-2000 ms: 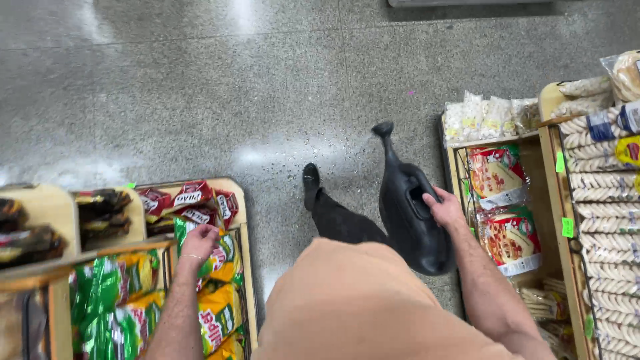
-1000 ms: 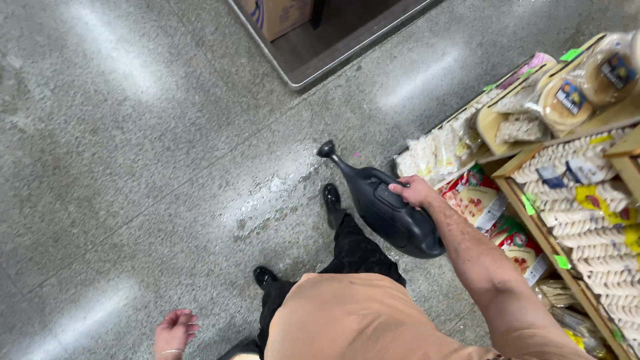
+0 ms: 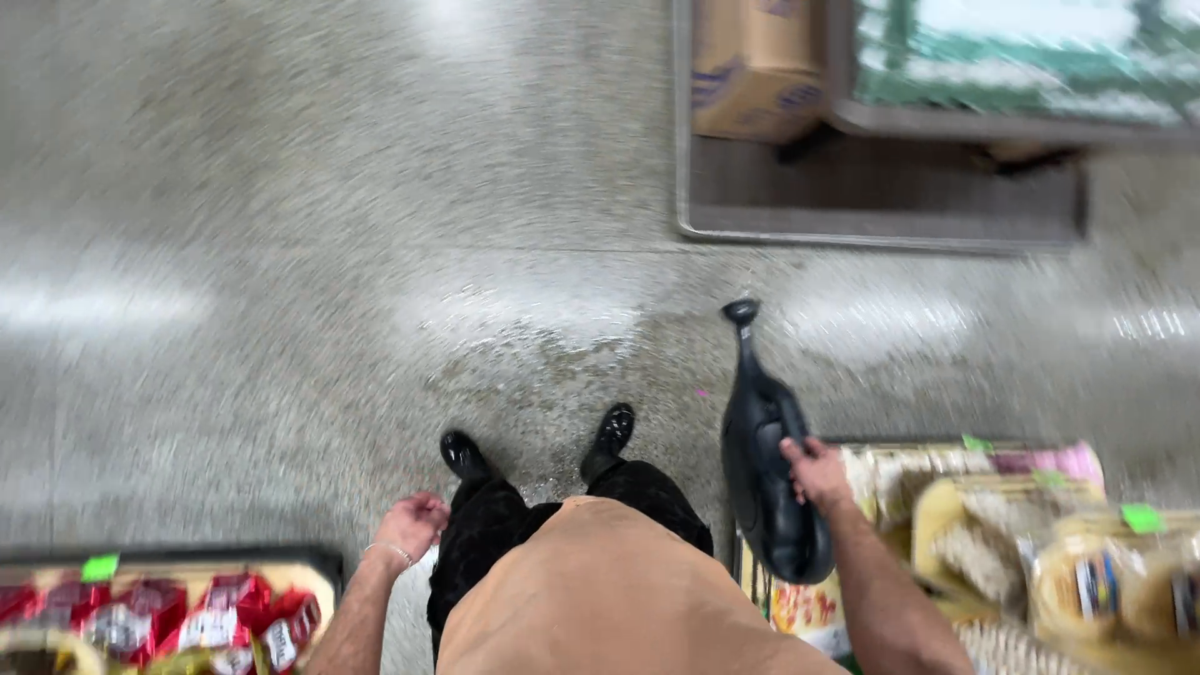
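My right hand (image 3: 817, 473) grips the handle of a black plastic watering can (image 3: 755, 450), whose rose points forward over the floor, at the right of my body. My left hand (image 3: 414, 527), with a thin bracelet at the wrist, hangs at the left with loosely curled fingers and nothing in it. Between them my black shoes stand on the speckled floor. A wet patch (image 3: 534, 361) glistens just ahead of the shoes.
A shelf with red packets (image 3: 211, 614) stands at the lower left. Shelves of packaged flat breads (image 3: 1078, 577) are at the lower right, close to the can. A grey-edged display platform (image 3: 872, 239) with a cardboard box (image 3: 755, 80) is at the upper right.
The view has turned a lot. Wet floor now lies in front of both shoes. My right hand has kept hold of the watering can throughout.
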